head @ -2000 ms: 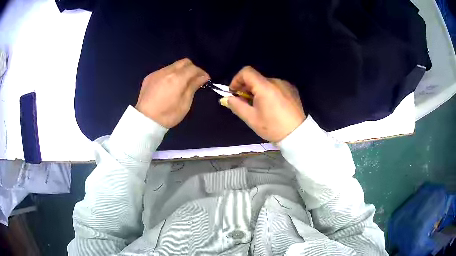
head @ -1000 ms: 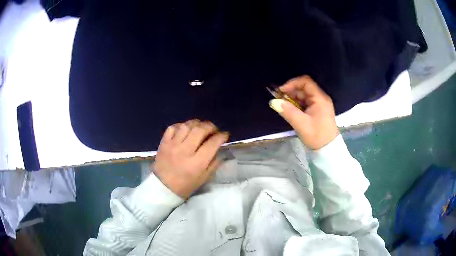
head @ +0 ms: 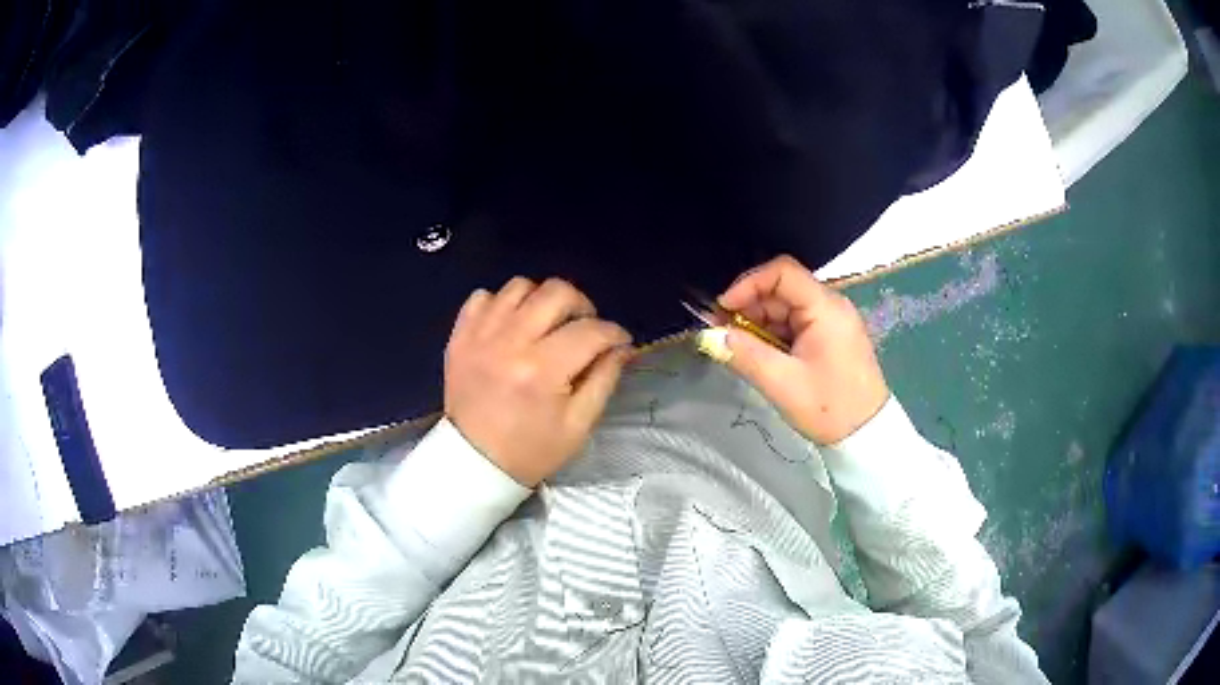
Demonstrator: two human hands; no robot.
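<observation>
A large black garment (head: 308, 321) lies over the white table, with a small white logo (head: 434, 238) on it. My left hand (head: 535, 375) is at the garment's near edge, thumb and fingers pinched together there; the fingertips seem to grip the edge. My right hand (head: 809, 351) holds thread snips (head: 744, 325) with a yellow grip, blades pointing left towards the garment's edge, a little right of my left hand. A pale yellow wrap shows on the right thumb. No thread can be made out between the blades.
A dark fabric strip (head: 78, 439) lies at the left of the white table (head: 40, 281). More dark cloth is at the far left. A pale tub (head: 1131, 101) stands at the far right. Clear plastic (head: 127, 582) is at the lower left, a blue bundle (head: 1167, 462) at the right on the green floor. Loose threads lie on my lap.
My hands have parted from the logo area and come down to the near edge. The snips have moved back left towards my left hand since one second ago. The view has turned, tilting the table.
</observation>
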